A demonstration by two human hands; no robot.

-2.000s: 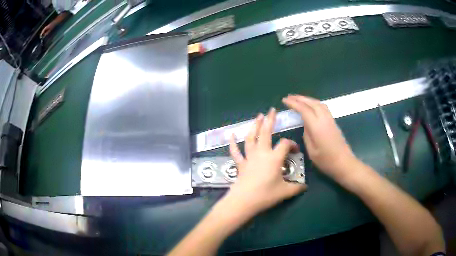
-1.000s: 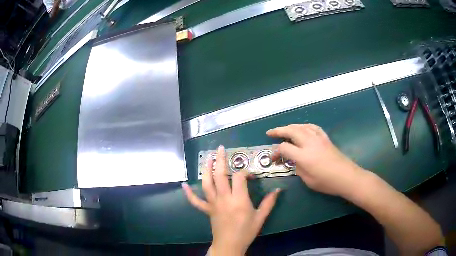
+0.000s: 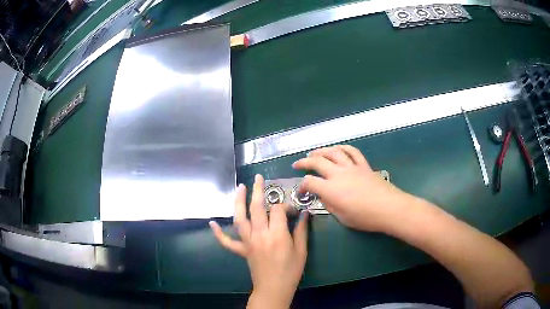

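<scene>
A flat silver-grey four-hole housing point(image 3: 285, 188) lies on the green surface in front of me. Two ringed circles show near its left end; the rest is under my right hand. My left hand point(image 3: 265, 238) is at the housing's left end, its fingers spread and some touching the edge. My right hand point(image 3: 353, 190) lies over the middle and right part, a fingertip at the second visible circle point(image 3: 304, 196). Whether the right fingers hold a small part is hidden.
A large shiny sheet-metal plate point(image 3: 169, 127) is at left, with a yellow-and-red block point(image 3: 239, 41) at its corner. Tweezers point(image 3: 476, 146), red-handled pliers point(image 3: 502, 160), a small round dial point(image 3: 496, 133) and a blister tray point(image 3: 537, 96) are at right. Another housing point(image 3: 428, 14) lies at the back.
My left hand has moved from over the housing to its left end. My right hand has come down onto the housing and moved left along it. The housing further back has shifted right.
</scene>
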